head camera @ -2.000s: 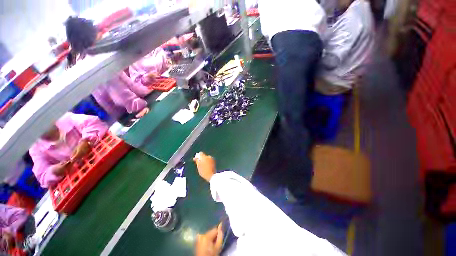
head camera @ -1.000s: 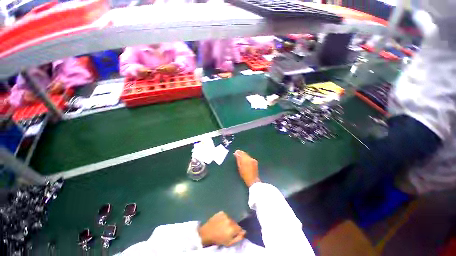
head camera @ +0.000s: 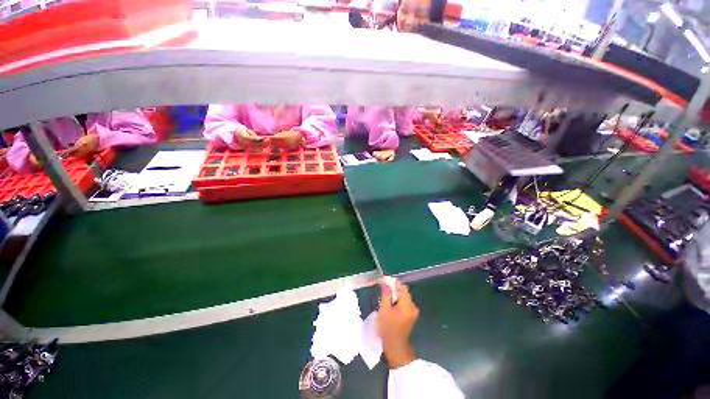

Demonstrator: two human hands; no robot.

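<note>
My right hand [head camera: 397, 316] is raised over the bench beside the metal rail, its fingers closed on a small white wipe [head camera: 391, 289]. Loose white wipes [head camera: 337, 326] lie just left of it on the dark green bench. A squat clear dispenser bottle [head camera: 320, 377] with a round metallic top stands below the wipes, at the lower picture edge. My left hand is out of the picture.
A pile of clamped watch units [head camera: 545, 279] lies at the right, and another [head camera: 25, 366] at the lower left. A pale rail [head camera: 195, 319] crosses the bench. Opposite, people in pink work at red compartment trays [head camera: 268, 183]. A grey shelf [head camera: 257, 82] spans above.
The view has swung left, then lifted towards the opposite side. My left hand and the standing group of watch units have left the picture. My right hand now shows beside the rail, still with something white.
</note>
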